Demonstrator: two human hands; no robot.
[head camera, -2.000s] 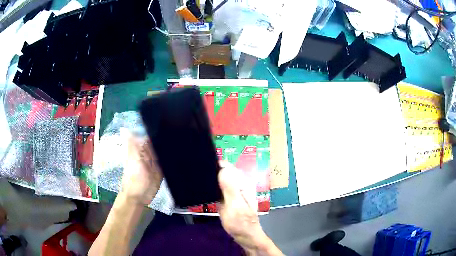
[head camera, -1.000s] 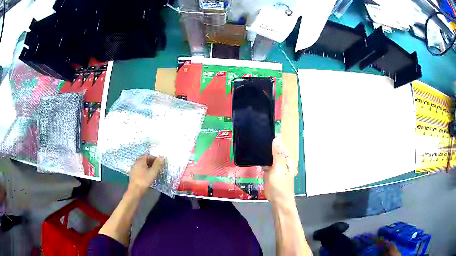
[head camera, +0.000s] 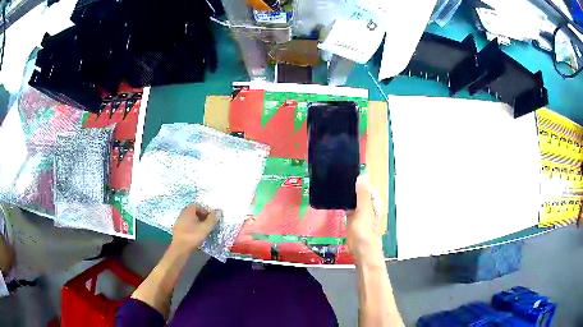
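A glossy black slab (head camera: 333, 155) with rounded corners, which looks like a smartphone, is upright in view over the right part of the red and green printed sheet (head camera: 281, 211). My right hand (head camera: 366, 217) grips its lower right corner; the fingers are mostly hidden beneath it. A clear, pale, limp bubble bag (head camera: 198, 163) lies flat across the left edge of the printed sheet. My left hand (head camera: 195, 227) pinches the bag near its lower edge, thumb against fingers.
A packed silvery bag (head camera: 82, 175) and other bubble bags lie at left. Black panels (head camera: 128, 48) are piled back left, with more back right (head camera: 505, 73). A white board (head camera: 463, 172) and yellow printed sheet (head camera: 561, 172) are at right. A red stool (head camera: 96, 294) and blue crates (head camera: 524, 306) stand below.
The black slab has gone from close to the camera at centre to the right over the printed sheet. My left hand has left the slab and taken hold of the bubble bag.
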